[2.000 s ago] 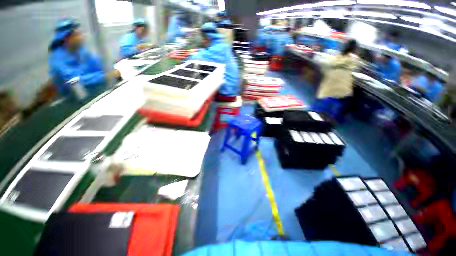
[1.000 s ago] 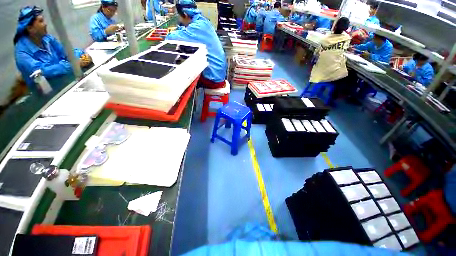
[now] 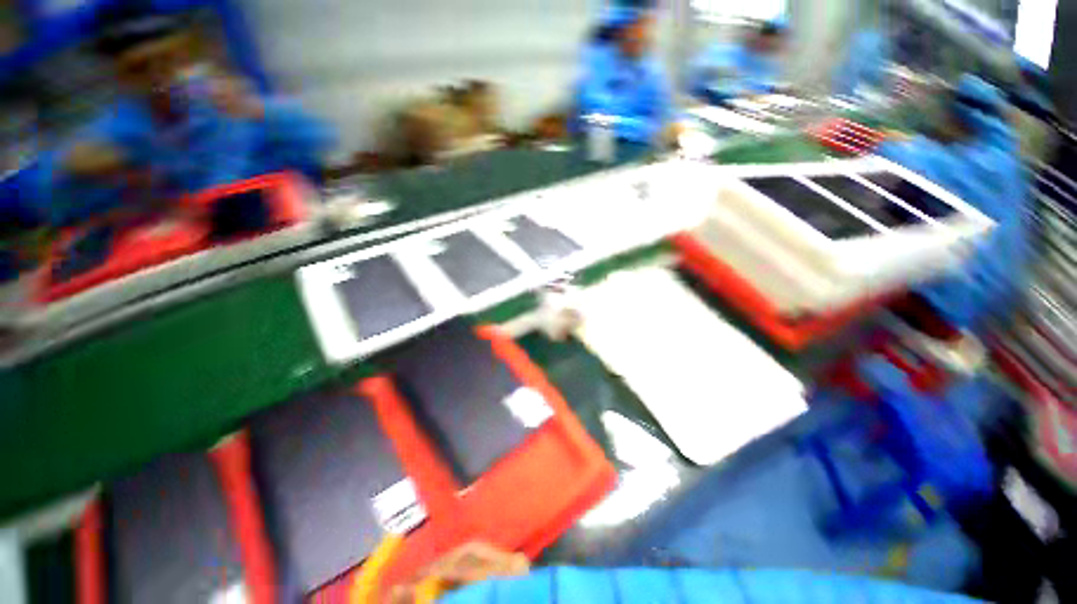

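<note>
A red foam tray lies at the lower left on the green bench, tilted in view. Three dark tablets lie in its recesses, with white labels near their lower ends. One hand, which looks like my right hand, is at the bottom edge over the tray's near side. It is blurred and cut off, with yellow finger cots. Whether it holds anything is hidden. My left hand is not in view.
A white tray with three tablets lies behind. A white sheet and a bottle-like blurred object are to the right. Stacked white trays stand beyond, above a red tray. A blue stool and people in blue are around.
The view has swung left, so the bench things now lie farther right. All three recesses of the red tray now show, and a hand has come into view at the bottom.
</note>
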